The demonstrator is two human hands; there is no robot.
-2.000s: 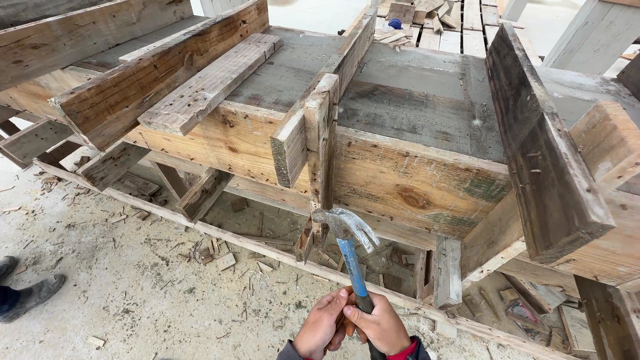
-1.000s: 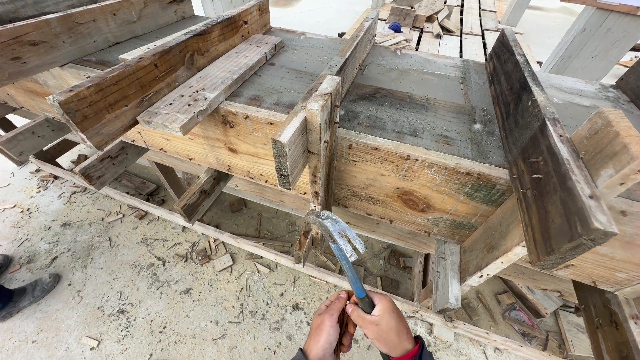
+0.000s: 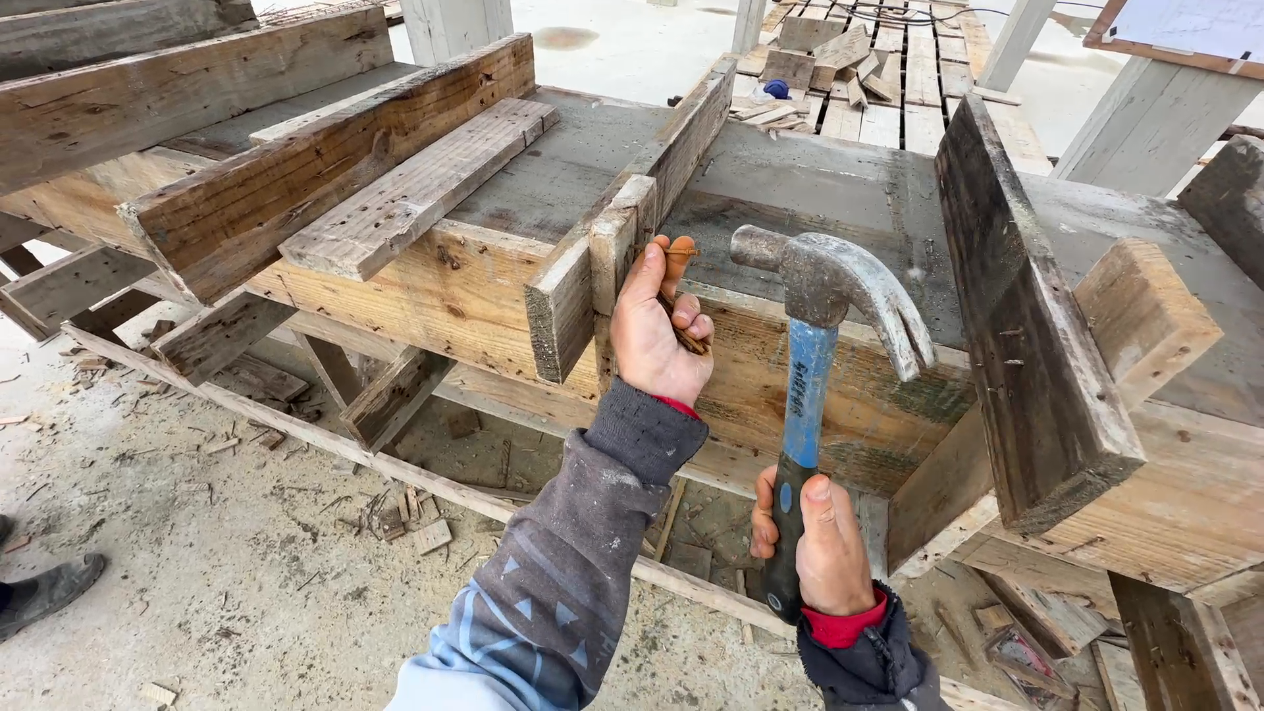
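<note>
My left hand (image 3: 664,326) is raised against an upright wooden cleat (image 3: 614,259) on the side of the timber formwork (image 3: 444,286). Its thumb and forefinger pinch a nail (image 3: 683,253) near the cleat's upper part, and more nails (image 3: 691,342) lie under its curled fingers. In my right hand (image 3: 818,538) is a claw hammer (image 3: 812,395) with a blue and black handle, gripped low and held upright. The hammer's head is right of my left hand, its striking face toward that hand and its claw toward the right.
Planks on edge (image 3: 1027,316) cross the formwork, and a flat board (image 3: 425,188) lies at the left. Timber braces (image 3: 395,395) stick out below. Wood scraps (image 3: 432,536) litter the concrete floor. A person's shoe (image 3: 49,592) shows at the left edge. Wood offcuts (image 3: 839,59) lie behind.
My hands were together low in the view, with the hammer upright. Now they are apart: my left hand has risen to the cleat, and the hammer has moved up and right.
</note>
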